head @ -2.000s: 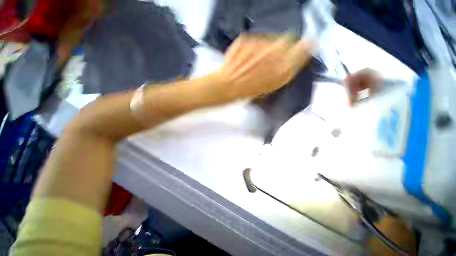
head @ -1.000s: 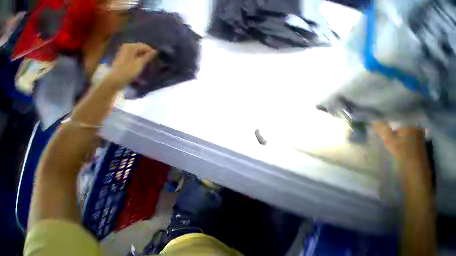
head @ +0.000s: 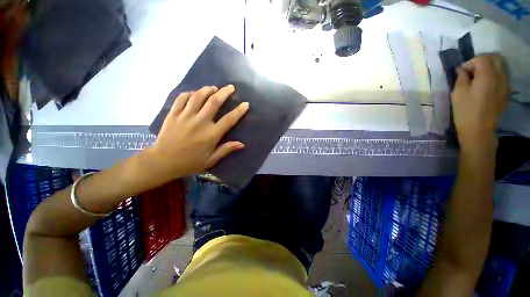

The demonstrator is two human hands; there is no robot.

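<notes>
A dark grey cut panel lies at an angle on the table, its near corner over the front edge. My left hand lies flat on it with the fingers spread. My right hand is at the right with thumb and fingertips closed on a dark strip in the bundle there. Pale strips lie just left of that hand. The machine's needle area and a ribbed dark knob are at the top.
A stack of dark panels lies at the upper left. A ruler scale runs along the front edge. Below are blue crates on both sides and a red crate at the left.
The view has turned and straightened. My left hand has come from the dark stack to a single panel near the front edge. My right hand has moved from beside the machine to the strips.
</notes>
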